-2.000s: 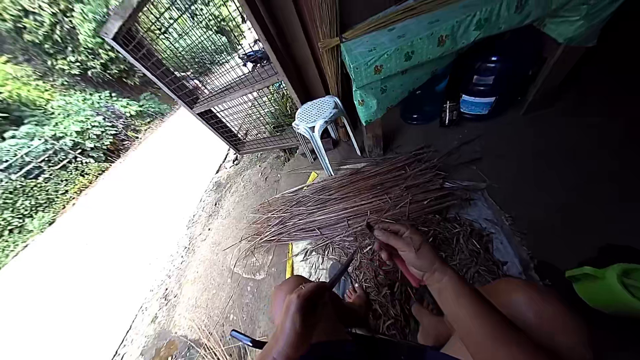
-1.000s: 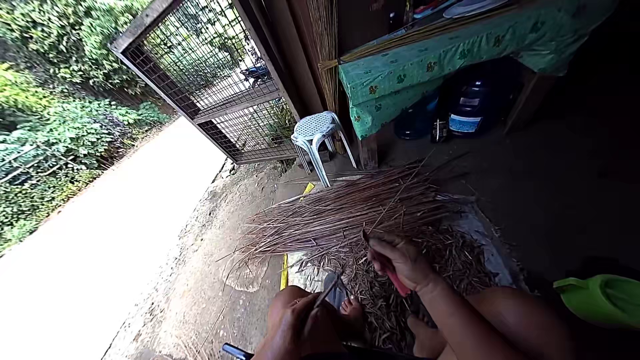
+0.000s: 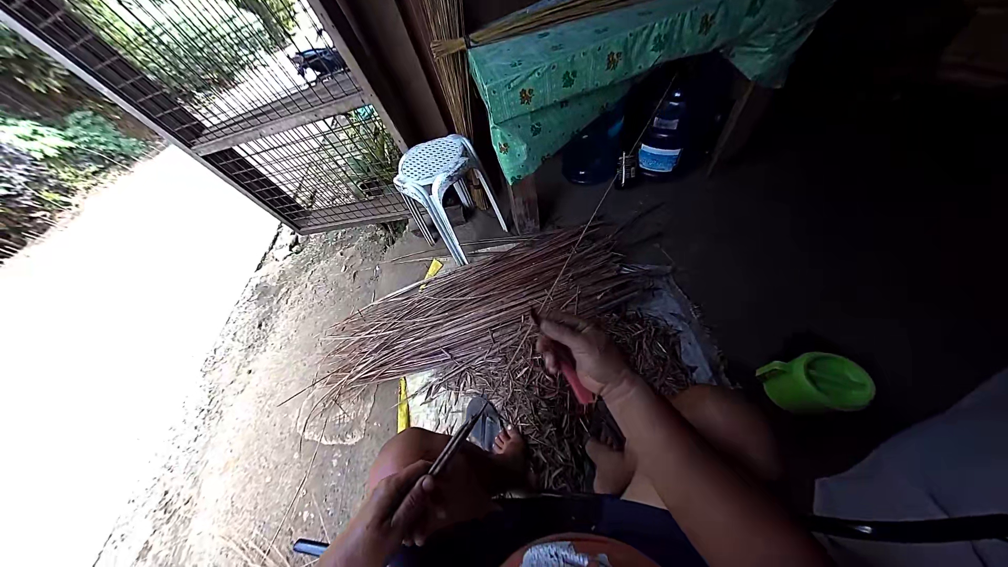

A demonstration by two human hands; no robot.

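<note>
My left hand (image 3: 409, 500) is closed around some thin dark sticks (image 3: 458, 445) above my left knee. My right hand (image 3: 583, 354) grips a tool with a red handle (image 3: 577, 384); most of the tool is hidden by the fingers. A long thin stalk (image 3: 583, 236) slants up from near the right fingers, past the table's edge. Beyond both hands a large heap of long brown stalks (image 3: 480, 307) lies on the ground. Short dark scraps (image 3: 551, 425) are piled around my feet, partly on a pale sheet (image 3: 681, 323).
A white plastic stool (image 3: 437, 161) stands behind the stalks, beside a table with a green patterned cloth (image 3: 551, 75). Large blue water bottles (image 3: 661, 138) stand under it. A green plastic container (image 3: 819, 382) is at right. A metal mesh gate (image 3: 276, 126) stands at upper left.
The thin slanting stalk near my right hand was not visible in the earlier frames. The view has shifted, bringing the green container more fully into sight.
</note>
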